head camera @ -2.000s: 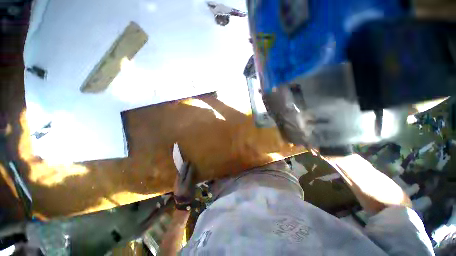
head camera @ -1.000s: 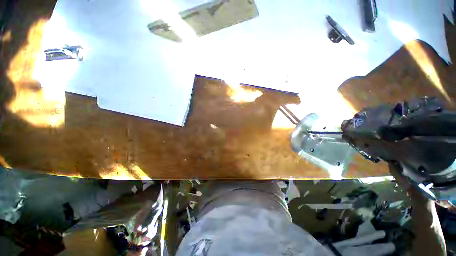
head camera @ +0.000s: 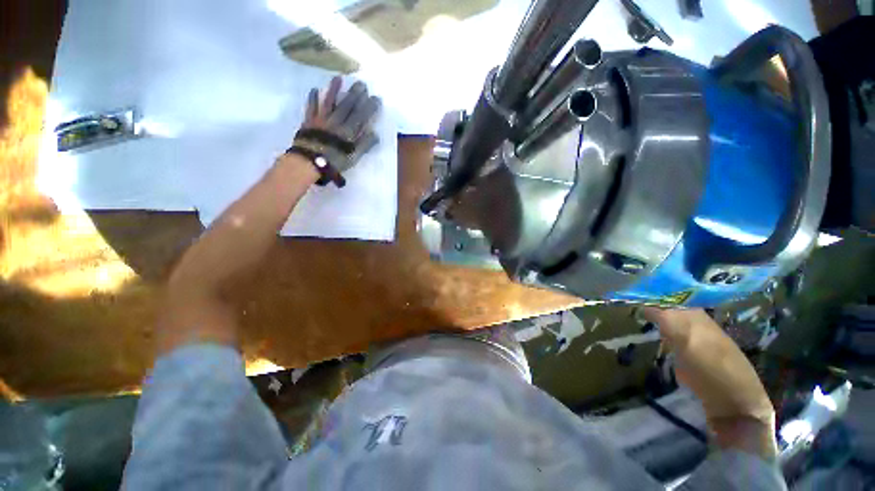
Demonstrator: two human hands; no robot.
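The cutting machine (head camera: 662, 173), with its dark metal body and blue band, stands large at right centre. Its silver base plate (head camera: 459, 242) shows at the table near the corner of the lay. My left hand (head camera: 342, 127), in a grey mesh glove with dark wrist straps, lies flat with spread fingers on the white marker paper (head camera: 211, 86) of the lay. It holds nothing. My right forearm reaches up behind the machine; the hand itself is hidden by the motor body.
A long flat weight (head camera: 408, 24) lies on the paper at top centre. A metal clamp (head camera: 96, 128) sits at the lay's left side, another metal piece (head camera: 645, 23) at top right. The brown table edge (head camera: 317, 336) runs before my body. Scraps litter the floor.
My left hand has come into view and rests on the paper. The machine has moved left and now looms large, its base plate at the lay's corner.
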